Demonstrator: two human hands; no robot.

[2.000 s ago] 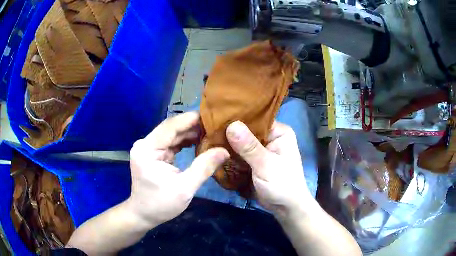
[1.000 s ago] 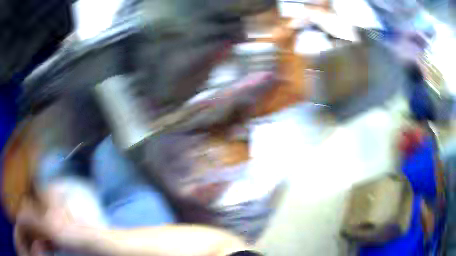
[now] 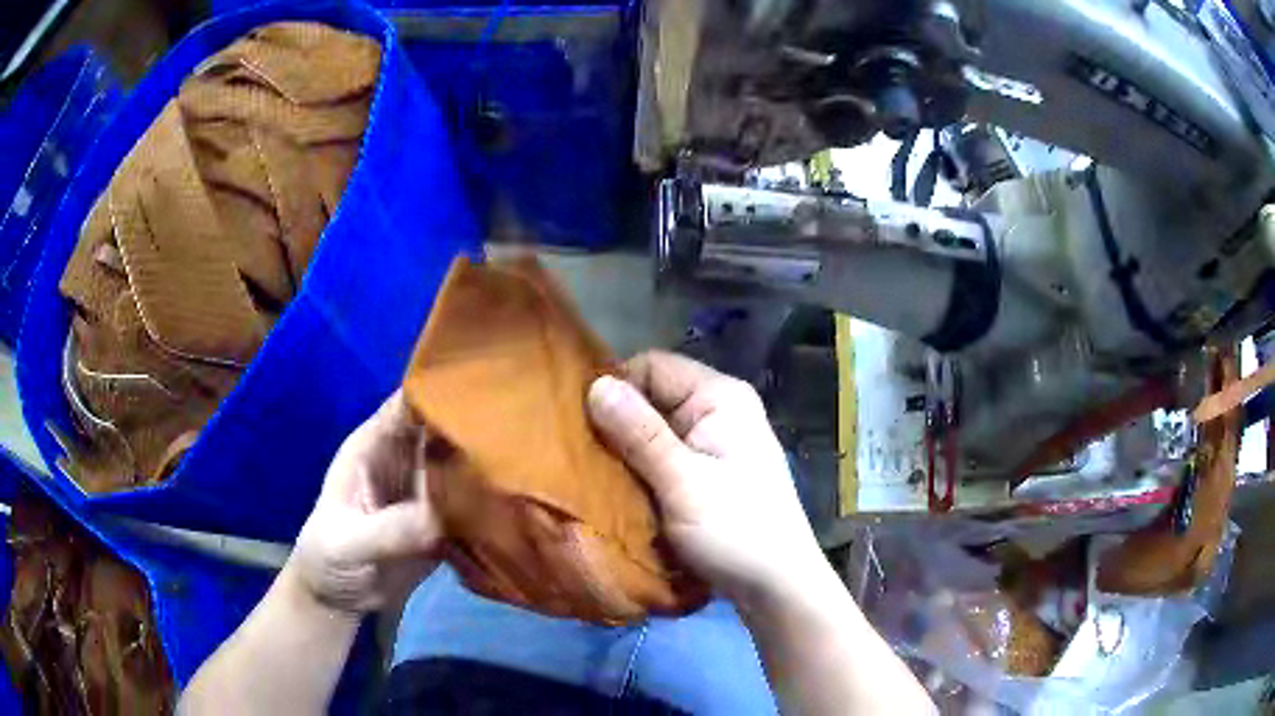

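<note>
An orange-brown bag lining (image 3: 524, 434) is held up over my lap in the middle of the view. It is a smooth, folded cloth pouch with its upper end pointing up and its lower part bunched. My left hand (image 3: 366, 511) grips its left edge, the fingertips partly hidden by the cloth. My right hand (image 3: 713, 469) grips its right side, thumb on the front face, fingers curled at the edge. Both hands are bare.
A blue bin (image 3: 329, 329) at the left holds textured brown shells (image 3: 182, 280). A second blue bin at lower left holds crumpled brown pieces (image 3: 84, 616). The sewing machine arm (image 3: 839, 245) is at upper right, above red-handled snips (image 3: 941, 455) and a clear bag with brown scraps (image 3: 979, 616).
One second ago the view was blurred and turned toward other tables. Now it is back on the lap. Compared with two seconds ago, the lining is lower, further left and opened wider.
</note>
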